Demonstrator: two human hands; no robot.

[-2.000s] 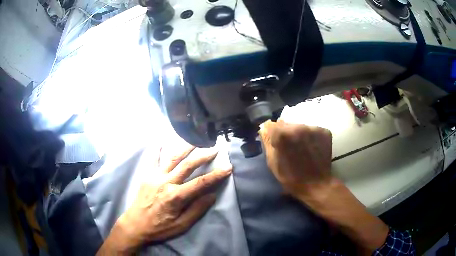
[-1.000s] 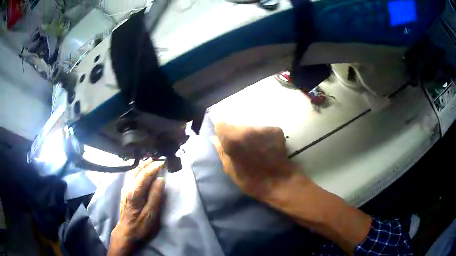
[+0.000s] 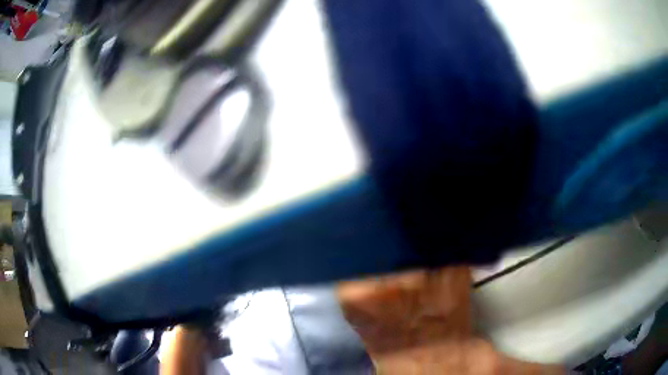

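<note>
The white sewing machine head (image 3: 146,212) with its blue band fills most of the view, close and blurred. The two-tone grey garment panel (image 3: 318,329) shows in a small part below the machine head, light grey at left and darker grey at right. My right hand (image 3: 414,315) is on the right of the panel, its fingers hidden behind the machine head. My left hand (image 3: 183,351) shows only as a small blurred part at the bottom edge, left of the panel. The needle area is hidden or too dark to make out.
A wide dark strap (image 3: 447,132) wraps the machine arm. The white machine bed (image 3: 579,293) with a dark line runs to the right under the arm. A brown box-like thing (image 3: 10,293) stands at the left edge. A red item (image 3: 23,23) is at the top left.
The view has moved much closer over the machine head, which now covers the middle. The panel and both hands appear lower and are more hidden. The red snips are out of view.
</note>
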